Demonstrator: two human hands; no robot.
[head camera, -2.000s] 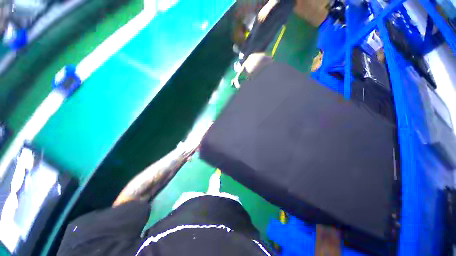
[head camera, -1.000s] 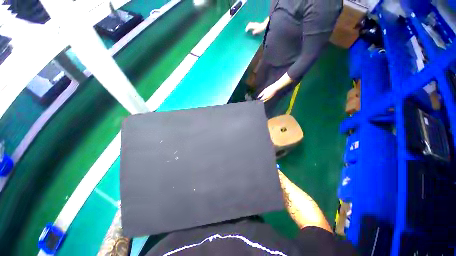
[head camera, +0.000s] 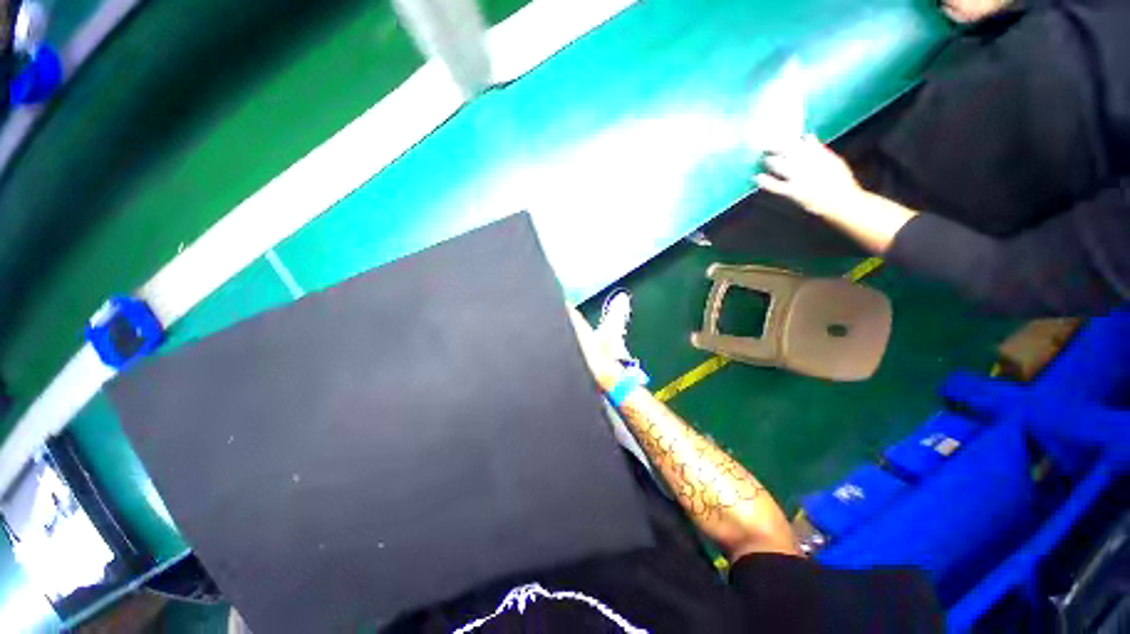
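Observation:
A large matte black rectangular sheet or block (head camera: 397, 434) is held in front of my body, its far edge over the green bench top (head camera: 620, 149). My right hand (head camera: 595, 352) is at its right edge, gripping it, with the fingers mostly hidden; a light blue band is on the wrist. My left hand does not show; the black block may hide it. The underside of the block is hidden.
A person's hand (head camera: 812, 180) is over the bench edge at the upper right. A beige stool (head camera: 836, 327) stands on the green floor. A blue rack (head camera: 979, 495) is at the lower right. A framed panel (head camera: 62, 526) lies at the lower left.
The black block has turned and its right side has moved left over the bench. The view has swung, bringing the other person's arm and the stool closer.

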